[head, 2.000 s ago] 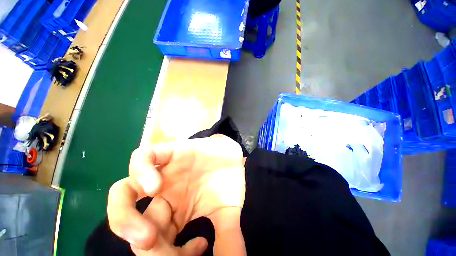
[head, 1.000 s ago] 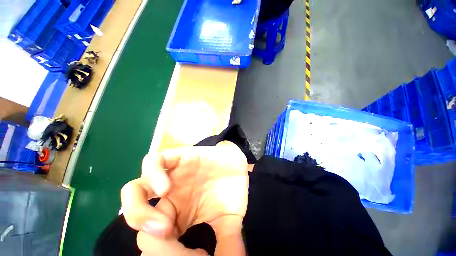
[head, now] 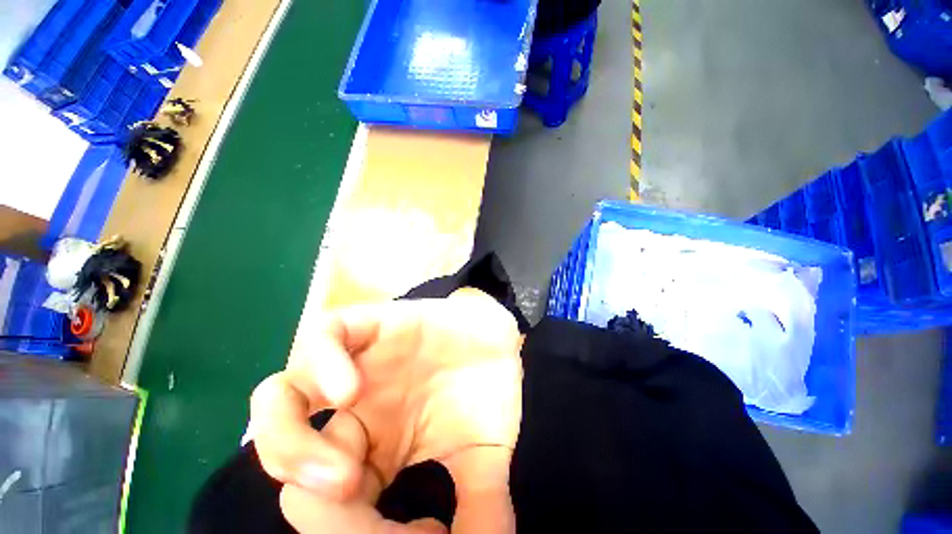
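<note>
My right hand (head: pixel 407 391) fills the lower middle, palm towards the camera. Its fingers are loosely curled and point left; no object shows in it. The lower fingers and a skin-coloured part beneath the palm are cut off by the bottom edge. The black sleeve lies to the right. I cannot make out my left hand. A black shaggy item (head: pixel 631 323) shows at the near edge of a blue crate (head: pixel 720 220) with crumpled white liner (head: pixel 699 302), partly behind the sleeve.
A wooden bench (head: pixel 402 209) bears a blue crate (head: pixel 431 115) at its far end. A green conveyor (head: pixel 245 240) runs along its left. Beyond lie black-and-beige figures (head: pixel 108 278). A grey box (head: pixel 63 448) stands near left, crate stacks (head: pixel 866 219) right, a blue stool (head: pixel 561 73) ahead.
The whole view has shifted slightly, first one way and then partly back. My hand keeps almost the same curled pose and place; nothing was visibly taken hold of or let go.
</note>
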